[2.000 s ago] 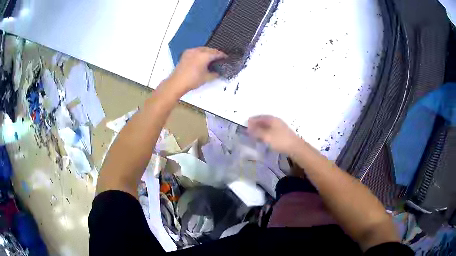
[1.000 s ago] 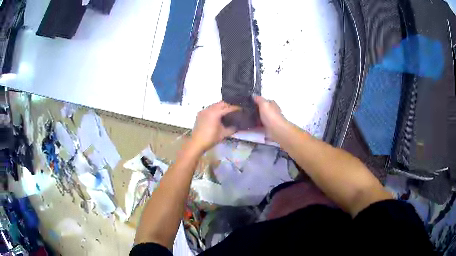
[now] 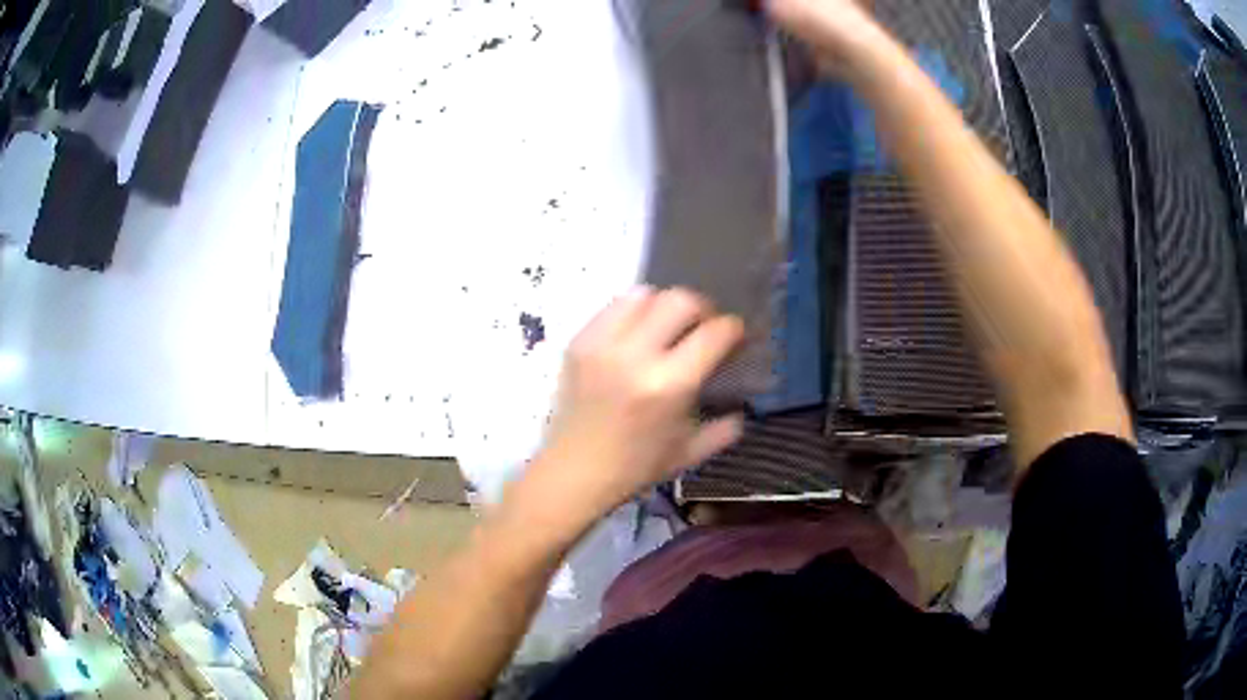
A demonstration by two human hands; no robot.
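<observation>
A long dark cut-panel piece or stack (image 3: 711,164) lies lengthwise in front of me, over other layers. My left hand (image 3: 650,383) is at its near end, fingers spread apart and slightly blurred; whether it grips the fabric is unclear. My right hand (image 3: 821,28) is at the panel's far end, at the top edge of the picture, blurred and partly cut off. A blue panel (image 3: 804,328) shows just right of the dark panel. A separate blue panel stack with a dark side (image 3: 322,253) lies on the white table to the left.
Dark panel stacks (image 3: 916,308) line the right side of the white table (image 3: 451,274), reaching its near edge. Short dark blocks (image 3: 78,201) and white-topped pieces lie at the far left. Dark lint specks the table. Paper and fabric scraps (image 3: 205,527) litter the tan floor.
The view has shifted right. Both hands have left the small dark stack's near end; they are now at opposite ends of a long dark panel piece by the right-hand stacks, my right hand far away.
</observation>
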